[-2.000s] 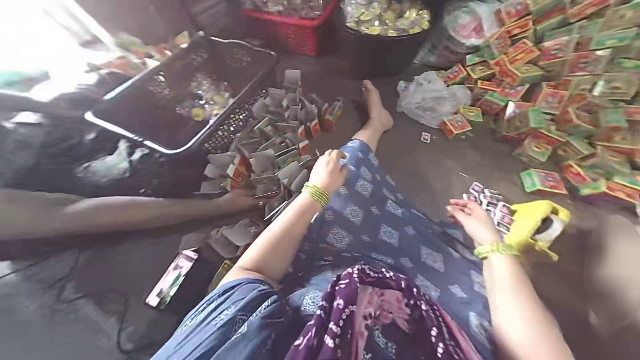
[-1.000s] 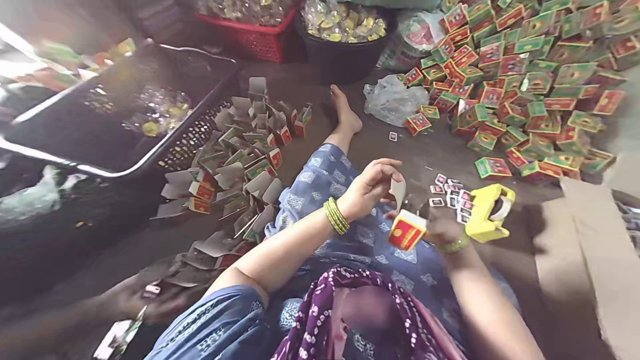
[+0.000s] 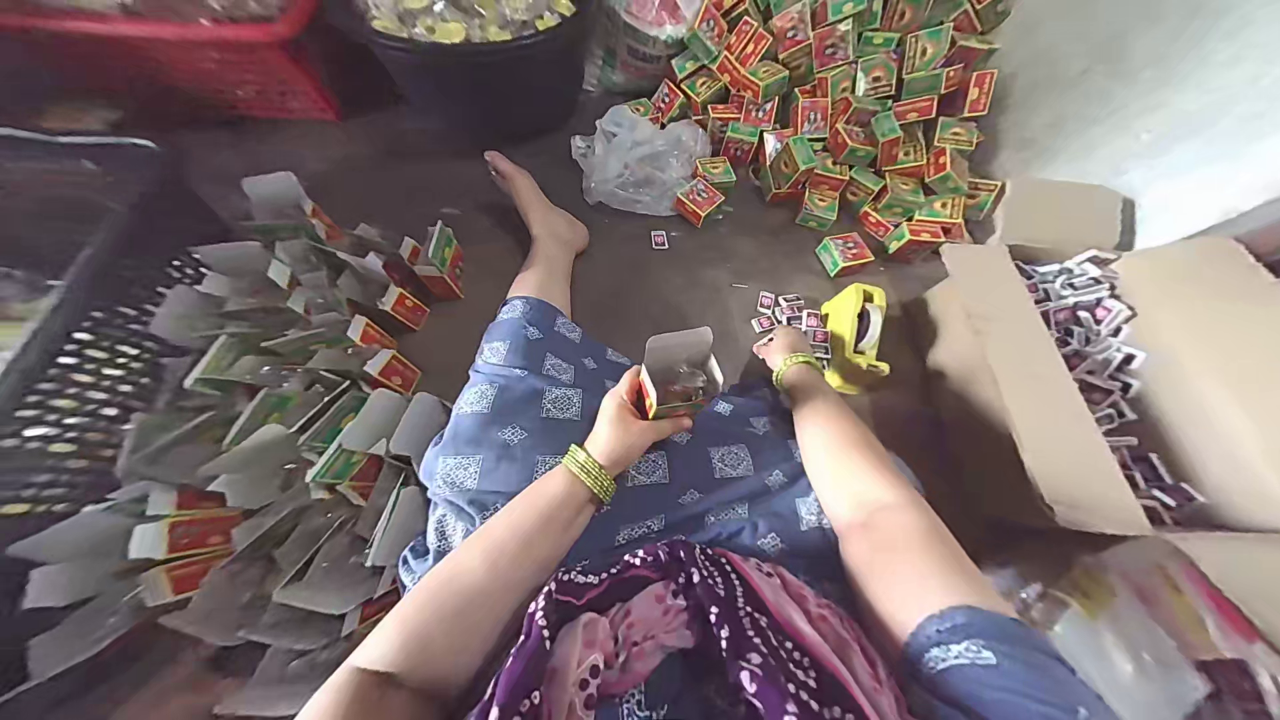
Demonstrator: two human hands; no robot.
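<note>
My left hand [image 3: 632, 425] grips a small printed cardboard box [image 3: 680, 375] above my lap, its grey flap up and something clear and plastic inside. At the small loose pile of matchbox-like packets [image 3: 790, 308] on the floor is my right hand [image 3: 785, 350], fingertips down on the near packets; whether one is pinched between them cannot be made out. Just right of that hand stands a yellow tape dispenser [image 3: 855, 338] with a roll in it.
Many open-flapped boxes [image 3: 290, 400] lie at left beside a black crate [image 3: 90, 330]. Closed red and green boxes [image 3: 850, 120] are heaped at the top right, near a plastic bag [image 3: 640, 160]. A carton [image 3: 1050, 400] of small packets stands right. A black tub [image 3: 480, 70] and red basket [image 3: 250, 65] are at the top.
Between the last two frames my right hand has moved away from the box to the small packets. The co-worker's arm seen at left earlier is out of sight. The view has shifted right.
</note>
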